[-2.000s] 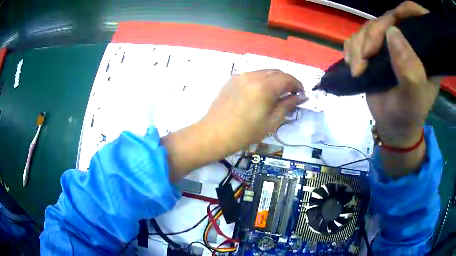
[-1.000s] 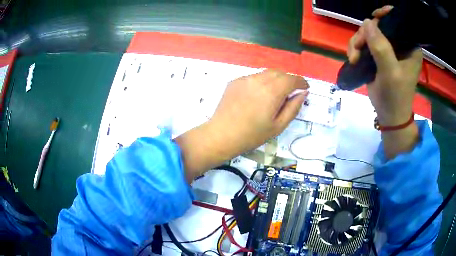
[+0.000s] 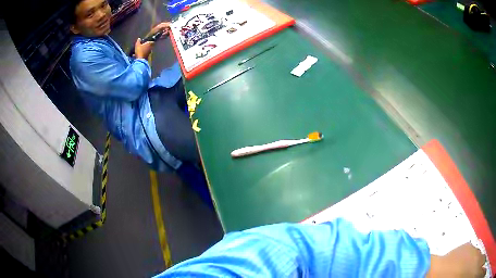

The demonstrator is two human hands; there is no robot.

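Note:
The white rear chassis panel (image 3: 400, 198) lies at the lower right on the orange-red foam pad (image 3: 454, 182), partly cut off by the picture's edge. My left hand (image 3: 459, 263) is at the panel's far right, at the picture's edge, bare, below a blue sleeve. Its fingertips are cut off or hard to see, so I cannot tell whether it holds anything. My right hand and the electric screwdriver are out of the picture. The motherboard and fan are also out of view.
A brush (image 3: 277, 146) lies on the green-matted bench (image 3: 255, 190). Two thin rods (image 3: 229, 80), a white strip (image 3: 304, 65) and yellow scraps (image 3: 192, 103) lie beyond. A person in a blue smock (image 3: 111, 73) stands left beside another chassis (image 3: 217, 30) on foam.
The view has swung left towards the neighbour. The brush is now central, my left hand has shifted to the lower right edge, and my right hand and screwdriver have left the picture.

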